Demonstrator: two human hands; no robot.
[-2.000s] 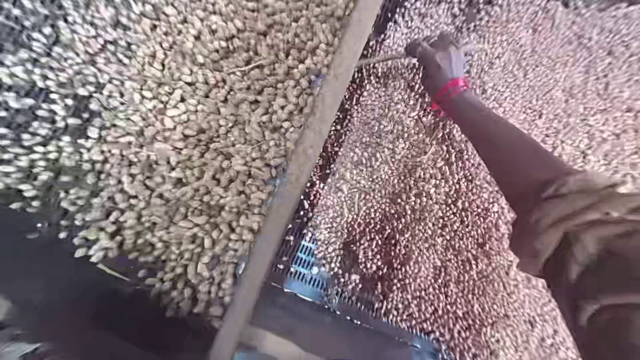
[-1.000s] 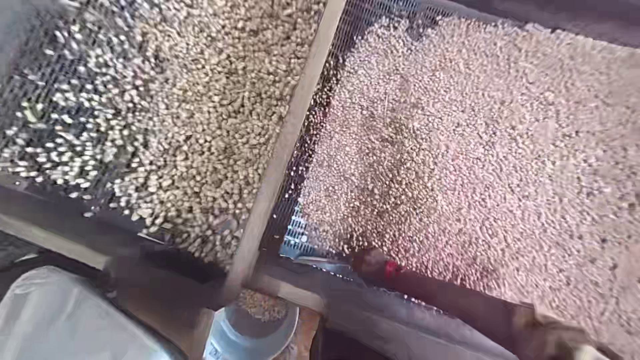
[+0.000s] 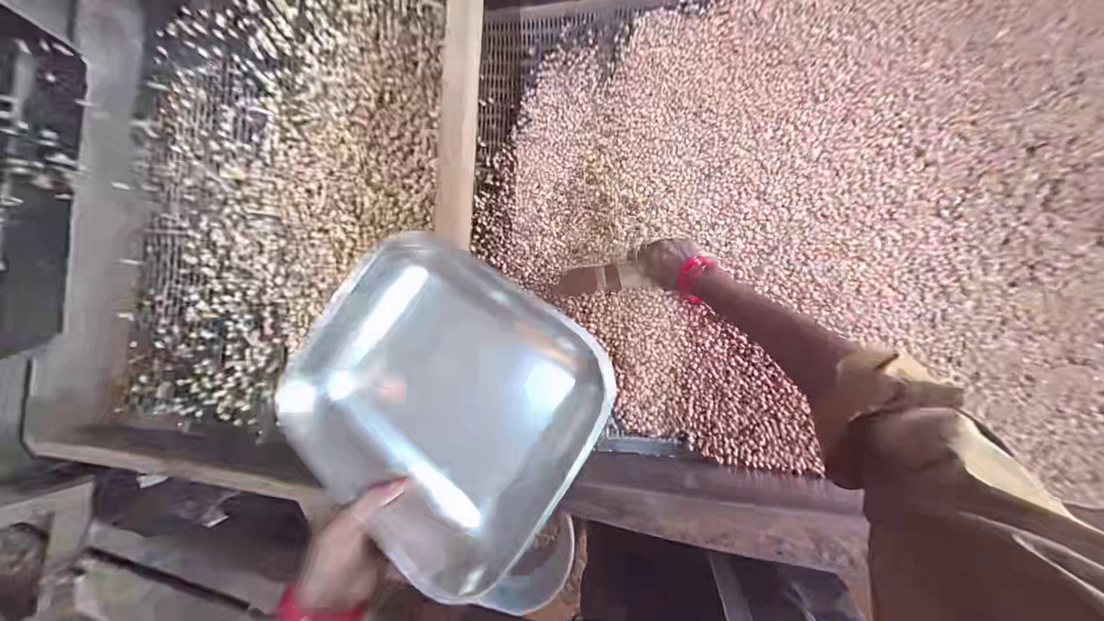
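Note:
My left hand (image 3: pixel 349 539) grips the near edge of a shiny metal tray (image 3: pixel 457 388), its thumb over the rim. The tray is tilted and holds nothing that I can see. My right hand (image 3: pixel 668 263), with a red band at the wrist, is closed on the handle of a flat scraper-like tool (image 3: pixel 591 279). The blade rests among small pinkish shelled nuts, probably peanuts (image 3: pixel 819 172), just right of the tray. Larger tan pods, likely unshelled peanuts (image 3: pixel 362 147), lie on the left side.
A wooden divider (image 3: pixel 459 121) separates the two heaps. Slotted screens (image 3: pixel 504 65) show beneath them. The frame's front ledge (image 3: pixel 716 504) runs along the near side. A round metal bowl (image 3: pixel 552 565) stands below, partly behind the tray. Dark machine parts are at the left.
My left hand has come into view holding the metal tray, which lay at the lower left one second ago. My right hand has moved away from the screen's near edge, farther in over the shelled nuts.

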